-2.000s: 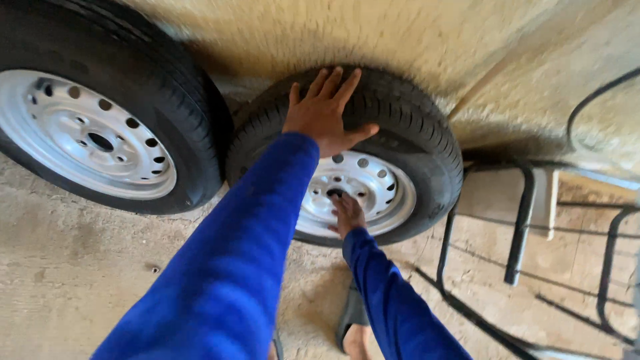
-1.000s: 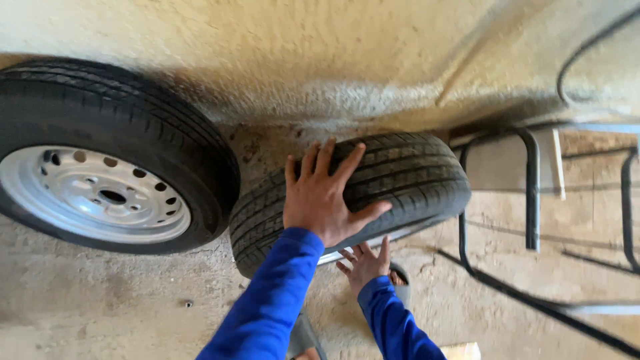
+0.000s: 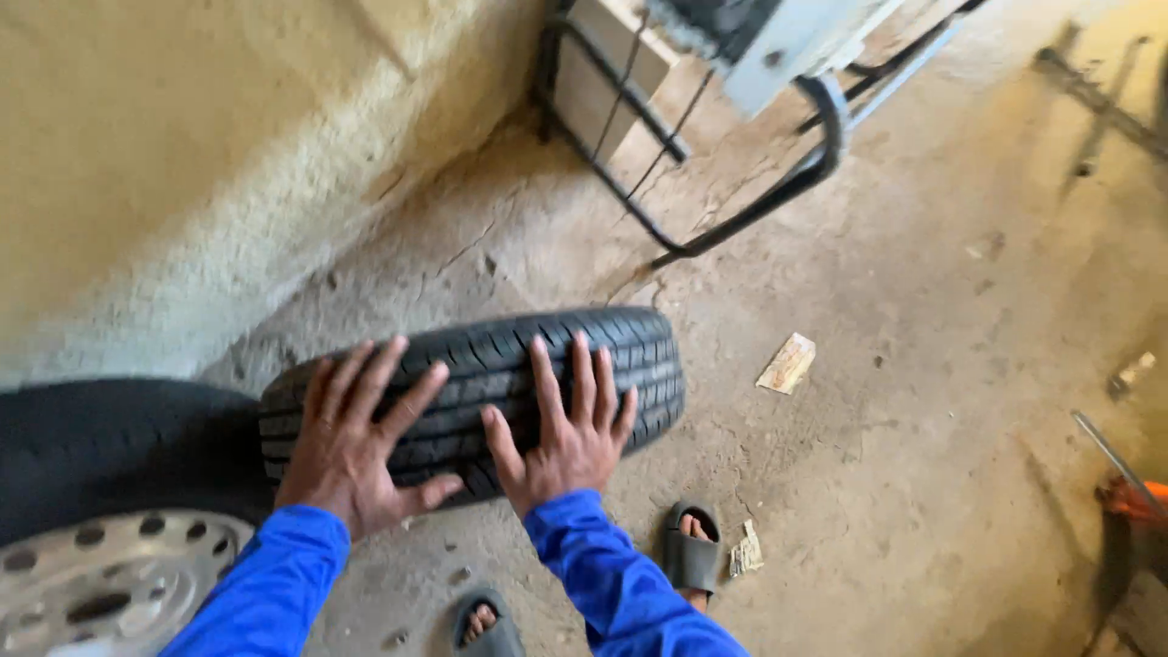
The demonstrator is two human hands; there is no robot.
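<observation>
A black car tire (image 3: 456,370) stands upright on its tread in the middle of the view, its treaded top facing me. My left hand (image 3: 360,447) lies on the left part of that tread with the fingers spread. Beside it, my right hand (image 3: 566,443) rests on the tread to the right, fingers also apart and pointing away from me. Neither hand grasps anything. At the left edge is a second tire (image 3: 119,447) with a silver steel wheel (image 3: 100,584), close against the first tire's left end.
A rough yellow wall (image 3: 228,137) runs along the upper left. Beyond the tire stands a black metal tube frame (image 3: 675,242) beside a pale block (image 3: 607,82). Wood scraps (image 3: 787,363) lie on the concrete floor, and a metal rod (image 3: 1113,452) is at the right. My sandalled feet (image 3: 693,547) are below.
The tire under my hands has turned from showing its wheel face to showing its tread. My right hand has moved from the wheel side up onto the tread. The view has swung right.
</observation>
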